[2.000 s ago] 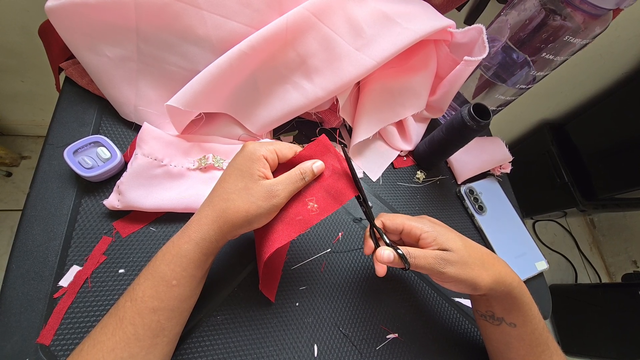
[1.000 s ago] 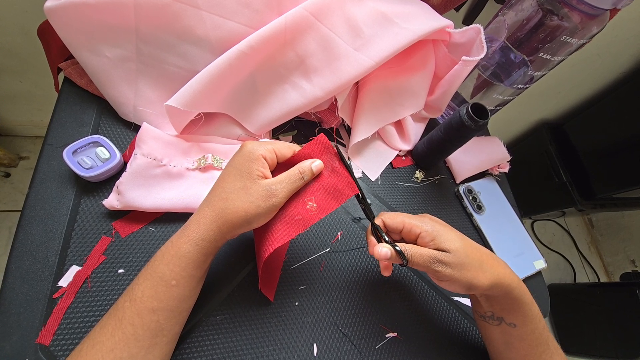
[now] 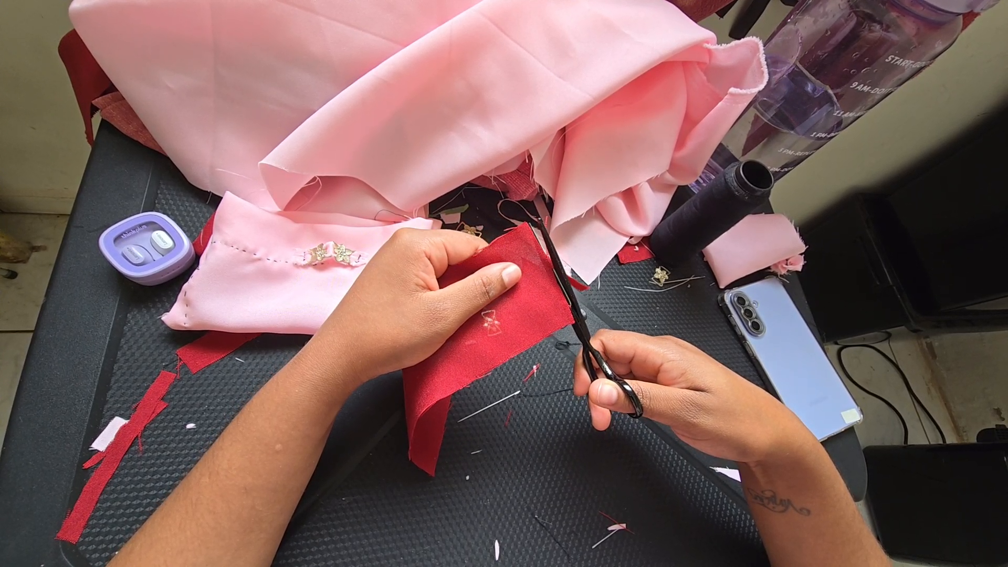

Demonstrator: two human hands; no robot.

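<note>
My left hand (image 3: 409, 303) pinches a piece of red fabric (image 3: 512, 307) between thumb and fingers, near its upper edge. A small outlined mark shows on the cloth, and its lower corner hangs curled above the black textured surface. Black scissors (image 3: 583, 323) are in my right hand (image 3: 661, 386), with thumb and fingers at the handle loops. The blades lie along the red fabric's right edge and point up and away. A narrow bit of red shows just beyond them. Behind my left hand lies a pink fabric pouch (image 3: 252, 276) with dark stitches and gold flower-shaped ornaments.
Pink fabric (image 3: 441, 102) covers the back. At right are a black thread spool (image 3: 709, 213), a purple bottle (image 3: 835, 79) and a phone (image 3: 787, 354). An earbud case (image 3: 147, 247) and red scraps (image 3: 118, 465) lie left. A needle-like pin (image 3: 488, 405) lies near the hanging cloth.
The scissors have shifted slightly along the red fabric's right edge, and a narrow red strip now shows beyond the blades. My left hand keeps its hold in the same place.
</note>
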